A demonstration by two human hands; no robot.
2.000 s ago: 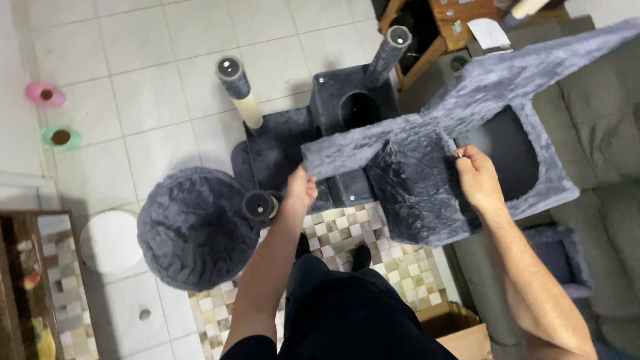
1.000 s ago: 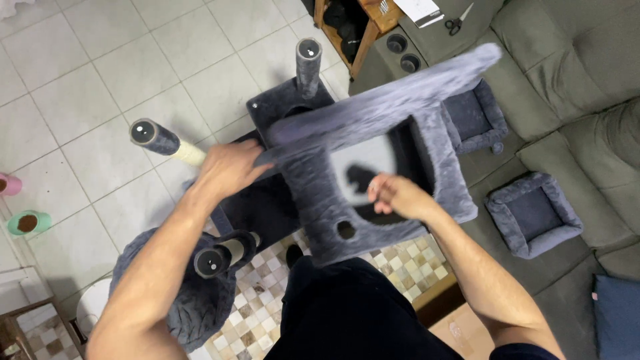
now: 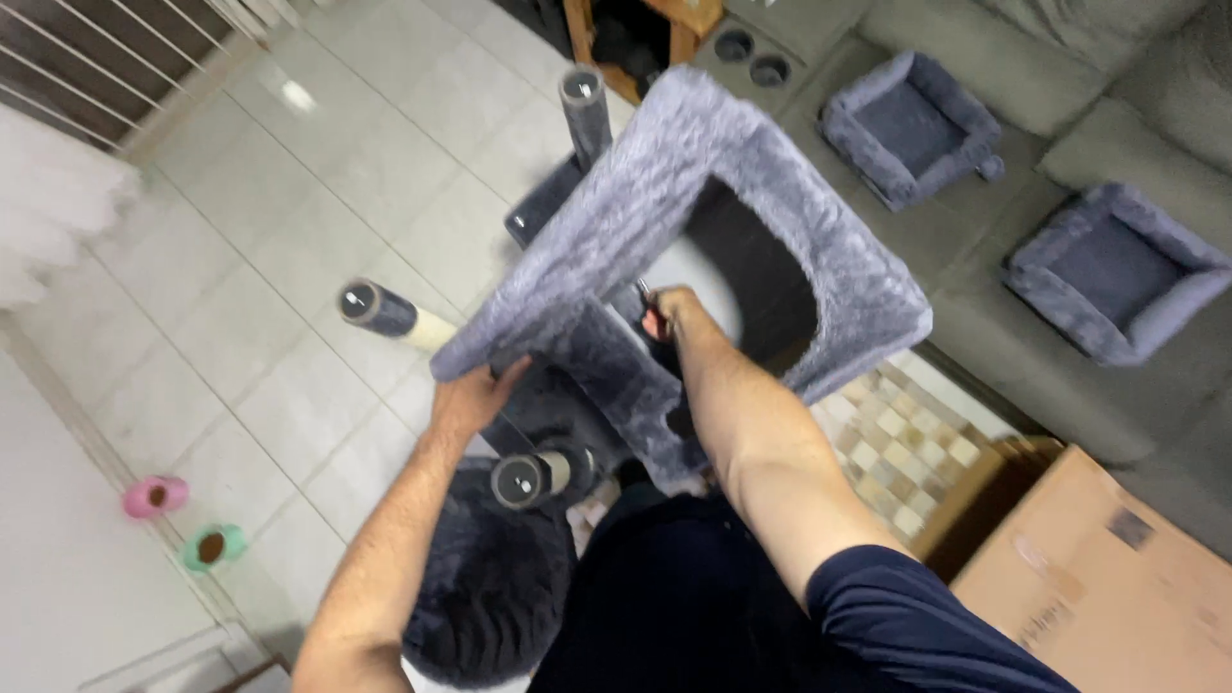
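Note:
A grey plush-covered cat-tree box (image 3: 847,241) with a large opening is tilted in front of me, one long panel slanting toward the upper middle. My left hand (image 3: 476,390) grips the lower left corner of that panel. My right hand (image 3: 669,313) reaches into the opening, fingers closed around a small metal tool (image 3: 644,286), whose kind I cannot tell. Posts with dark caps stand around the box: one at the left (image 3: 385,313), one behind (image 3: 585,115) and one near my body (image 3: 525,479). They rise from a dark plush base (image 3: 568,414), partly hidden by the box.
A round dark plush basket (image 3: 486,587) lies at lower left. Two square plush beds (image 3: 910,125) rest on the grey sofa (image 3: 982,250) at right. An open cardboard box (image 3: 1107,568) is at lower right. Pink (image 3: 154,496) and green (image 3: 214,547) bowls sit by the left wall.
The plush box has turned and tilted, with its opening facing me more. My left hand has moved to the panel's lower corner. My right hand has gone inside the opening.

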